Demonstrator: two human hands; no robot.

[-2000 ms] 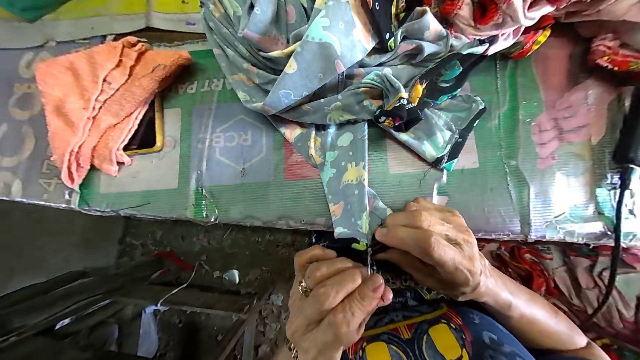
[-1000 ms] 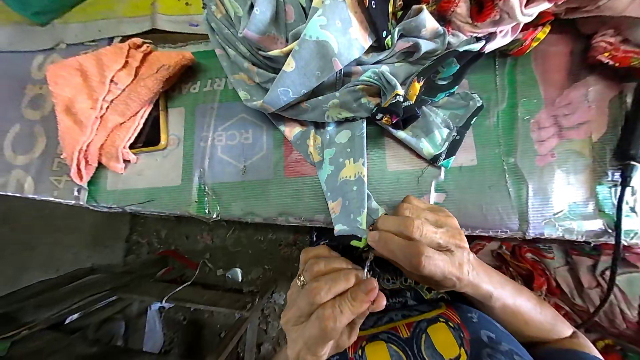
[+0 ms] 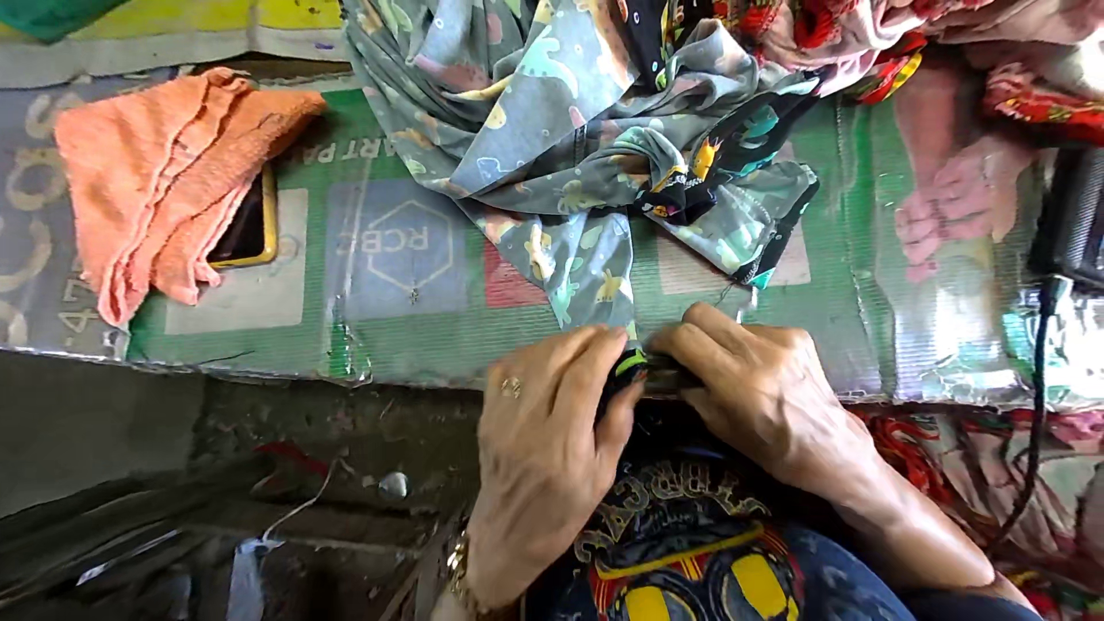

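Grey printed fabric (image 3: 595,267) with coloured animal figures lies bunched on the green plastic-covered board, a narrow end hanging toward me. My left hand (image 3: 552,431), with a ring and a bracelet, pinches a dark, green-marked edge (image 3: 628,366) of the cloth between thumb and fingers. Close by on the right, my right hand (image 3: 750,388) has its fingers curled at the same end; its fingertips are blurred and partly hidden, so I cannot tell what they hold.
An orange cloth (image 3: 164,190) partly covers a yellow-edged phone (image 3: 266,220) on the board (image 3: 414,341). Red and pink fabric (image 3: 1044,95) is heaped at the upper right. A black cord (image 3: 1039,388) hangs down at the right from a dark device (image 3: 1074,220).
My left hand has moved up to the board's front edge, over the fabric's end, and turned so that its back shows. My right hand remains beside it.
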